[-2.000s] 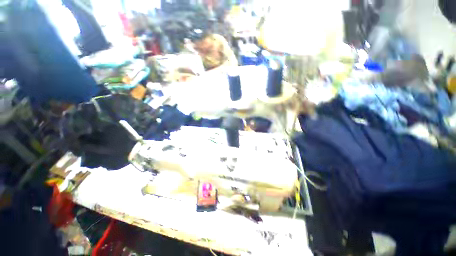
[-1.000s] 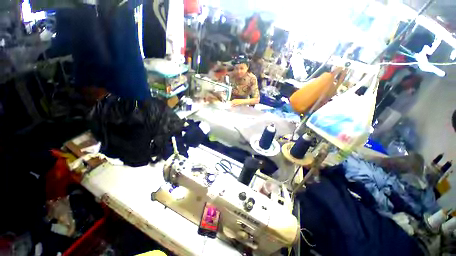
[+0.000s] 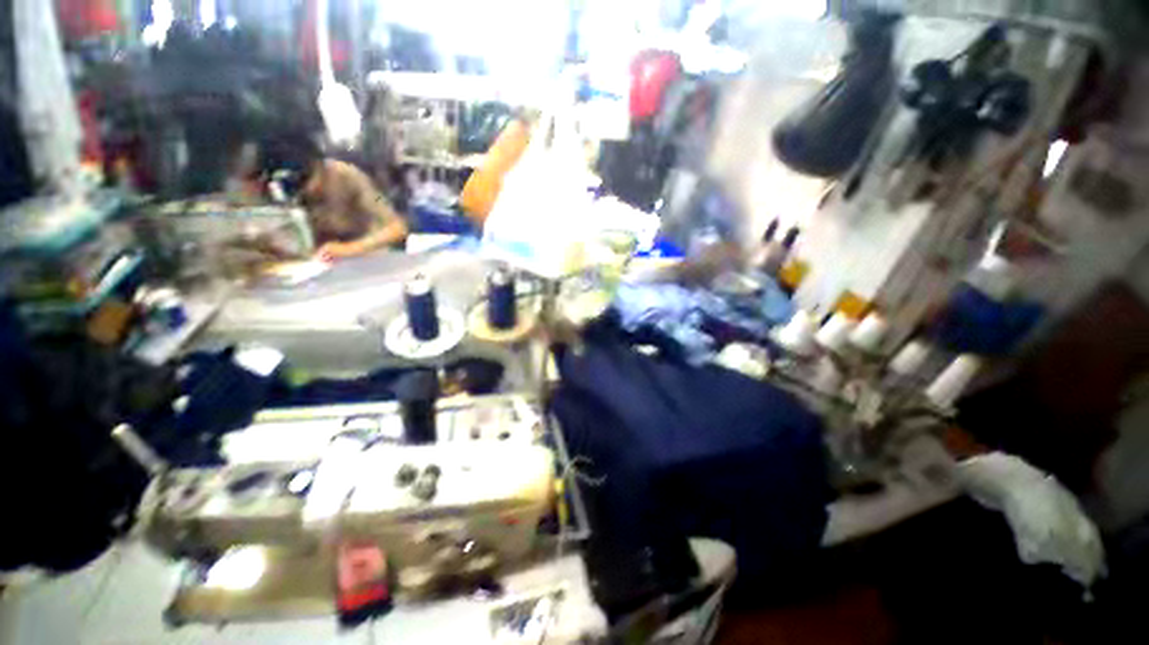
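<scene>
No hand of mine shows in the frame. The cream-white sewing machine (image 3: 428, 491) stands on the white table (image 3: 76, 611) in front of me, slightly blurred. A phone (image 3: 362, 577) with a pinkish-red screen leans on its front. Dark thread cones (image 3: 420, 309) stand upright on round discs behind the machine, and a black cone (image 3: 416, 406) stands at its back edge. A tall heap of navy garments (image 3: 706, 441) lies right of the machine. The shiny black plastic bag (image 3: 57, 466) is at the far left, cut off by the frame edge.
Another person (image 3: 347, 208) sits at a machine behind the table. White cones (image 3: 869, 330) stand over a machine on the right-hand table. Light blue cloth (image 3: 687, 309) lies behind the navy heap. A white cloth (image 3: 1040, 517) lies at the lower right. Black bags (image 3: 825, 126) hang on the right wall.
The view has swung to the right. The machine and phone now sit further left, the black bag is partly out of frame, and the right-hand table and wall have come into view.
</scene>
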